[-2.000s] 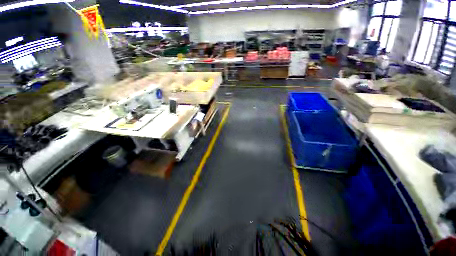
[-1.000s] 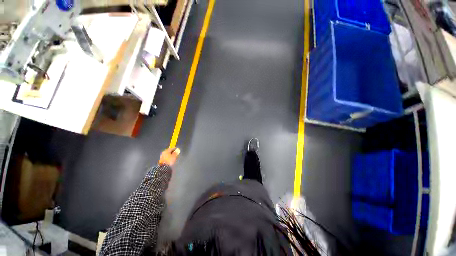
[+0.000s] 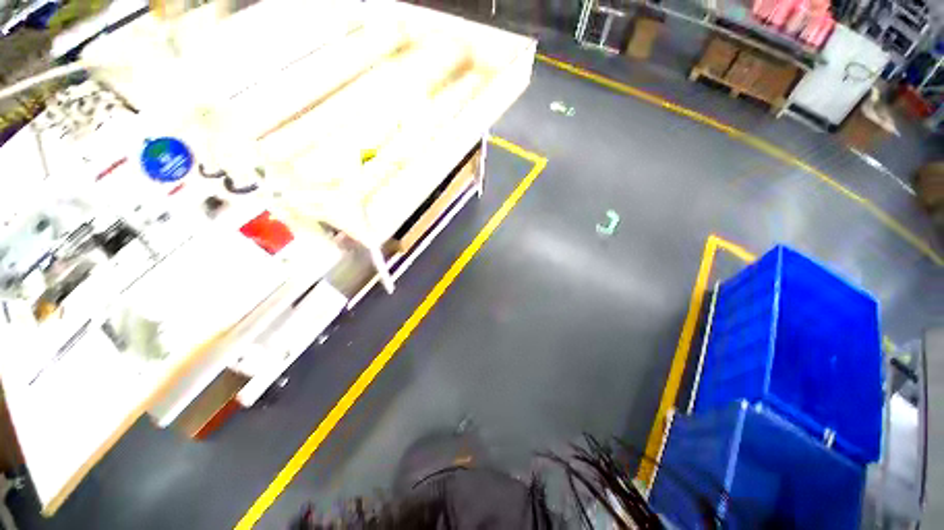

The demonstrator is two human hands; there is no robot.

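Observation:
Neither of my hands is in view. A white machine table (image 3: 98, 419) with a wooden edge stands at the left. Blurred, overexposed machine parts (image 3: 72, 274) lie on it, with a red flat piece (image 3: 266, 231) and a round blue part (image 3: 167, 159) farther back. A pale wooden bin table (image 3: 507, 62) adjoins it, with a small yellow thing (image 3: 369, 156) in it. My dark clothing (image 3: 481, 502) and loose hair strands show at the bottom edge.
Two large blue bins (image 3: 733, 336) stand at the right beside a yellow floor line (image 3: 683, 383). Another yellow line (image 3: 388, 357) runs along the left tables, with grey floor (image 3: 518, 311) between. Cardboard boxes (image 3: 750, 72), a white panel (image 3: 844, 83) and pink bundles are at the back right.
The view has swung up and left from the floor. The tables at left look nearer. My left hand and checked sleeve, seen one second ago, have left the picture.

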